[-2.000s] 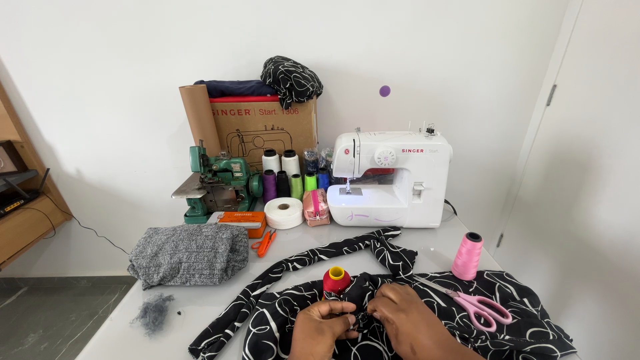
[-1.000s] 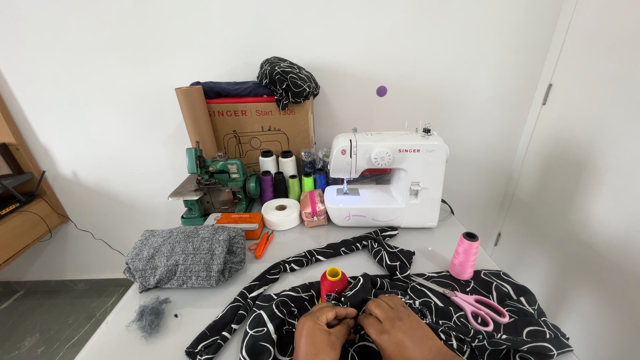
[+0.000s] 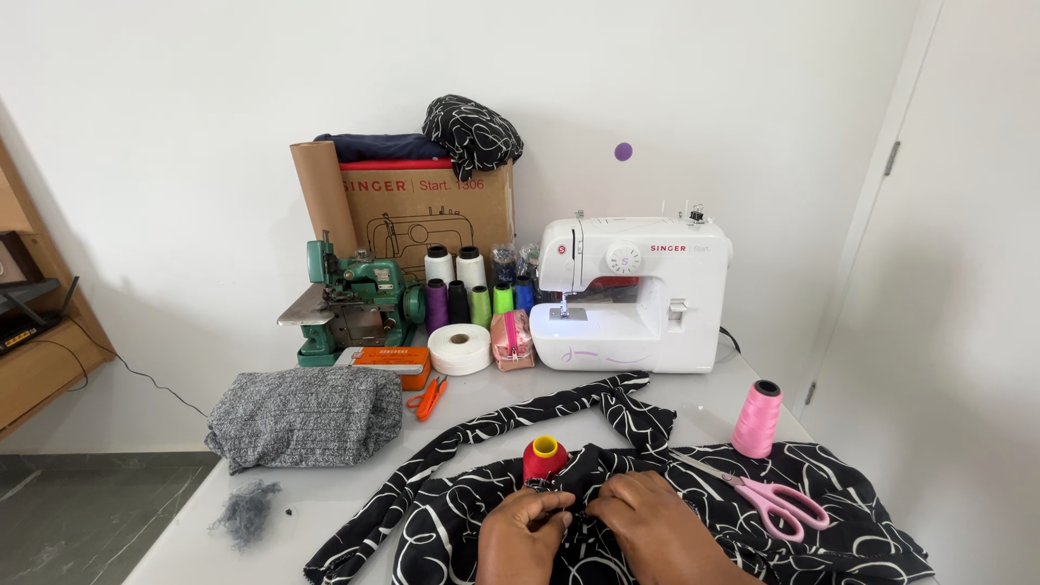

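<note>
A black fabric with white swirl lines (image 3: pixel 455 528) lies bunched at the front of the table. My left hand (image 3: pixel 524 532) pinches a gathered edge of it between thumb and fingers. Close on its right, my right hand (image 3: pixel 650 524) holds the same fabric with curled fingers; the fingertips are partly hidden in the folds. Just behind the left hand stands a red thread cone (image 3: pixel 545 460) with a yellow top. Pink-handled scissors (image 3: pixel 764 496) rest on the fabric to the right, below a pink thread cone (image 3: pixel 757 418). A long fabric strip (image 3: pixel 487 424) curves behind and left.
A white Singer sewing machine (image 3: pixel 634 296) stands at the back, its lamp lit. Left of it are thread cones (image 3: pixel 439 264), a white tape roll (image 3: pixel 460 349), a green sewing machine (image 3: pixel 357 296) and orange thread snips (image 3: pixel 428 400). Grey knit fabric (image 3: pixel 305 418) and fluff (image 3: pixel 248 513) lie left.
Both hands stay at the bunched fabric, with small shifts of the fingers and folds. The scissors and thread cones remain in place.
</note>
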